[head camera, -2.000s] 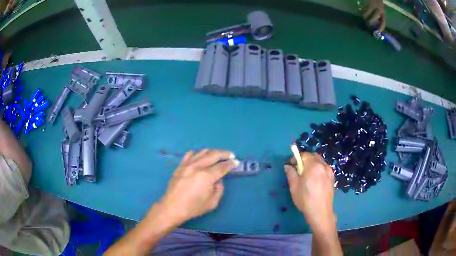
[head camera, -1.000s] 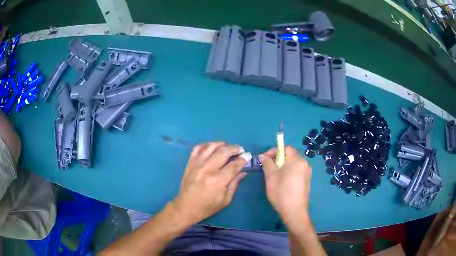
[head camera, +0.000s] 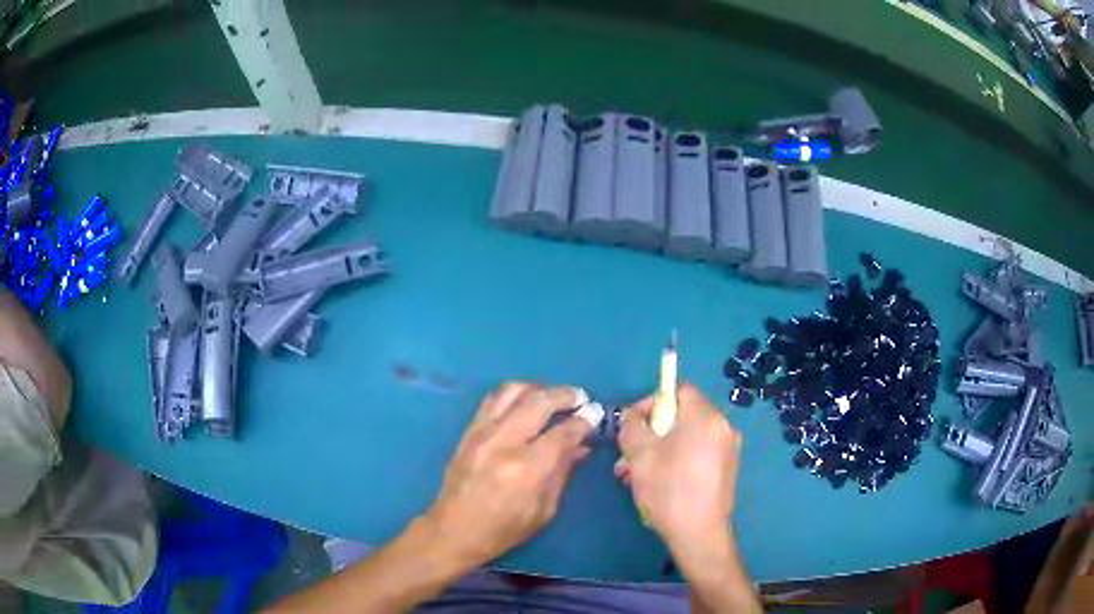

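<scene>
My left hand [head camera: 510,471], with white coverings on its fingertips, is closed around a grey handle housing [head camera: 607,421] on the bench. Only the end of the housing shows between my hands. My right hand [head camera: 686,465] holds a pale yellow pen-like hand tool [head camera: 665,390], its thin tip pointing up and away from the housing. The right fingertips are at the housing's open end. Whether they hold a small black piece is hidden. A heap of small black pieces [head camera: 854,372] lies to the right of my right hand.
Loose grey housings [head camera: 222,270] lie jumbled at left, near blue parts [head camera: 84,250]. A row of housings [head camera: 686,192] stands along the far edge. More grey parts [head camera: 1020,408] lie far right. A grey round-headed assembly [head camera: 854,121] is on the green belt. A person's leg [head camera: 74,480] is at left.
My right hand has moved left from beside the black heap to the housing, and the tool now points upward. My left hand stays on the housing. The round-headed assembly has moved right along the belt.
</scene>
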